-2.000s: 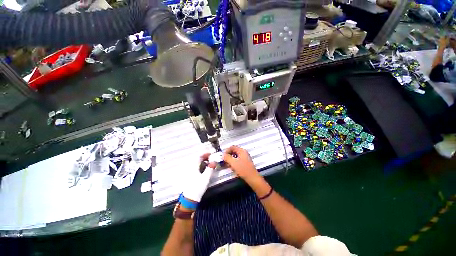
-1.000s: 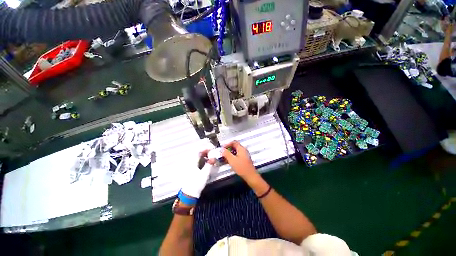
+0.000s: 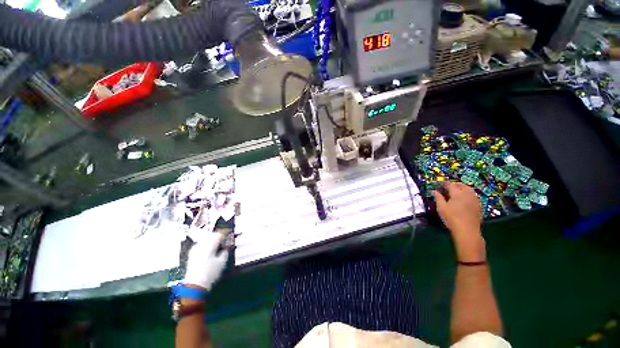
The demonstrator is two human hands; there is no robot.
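My left hand (image 3: 207,258), in a white glove, is at the near edge of the heap of white parts (image 3: 197,190); its fingertips blend with the heap, so its grip cannot be told. My bare right hand (image 3: 460,207) is at the near left edge of the heap of green circuit boards (image 3: 506,175); its fingertips touch the boards, and whether it holds one is unclear. The soldering iron head (image 3: 318,200) points down over the ribbed white board (image 3: 367,197), between my hands.
The controller (image 3: 394,51) stands behind the iron, with a fume hood (image 3: 272,85) to its left. A conveyor belt (image 3: 170,153) with scattered joined pieces and a red bin (image 3: 121,90) lie beyond. A black tray (image 3: 564,139) is at the right. A plain white sheet (image 3: 88,251) lies at the left.
My hands have parted from under the iron, where they held a small white part. The left has moved to the white heap, the right to the circuit boards. The camera view has shifted.
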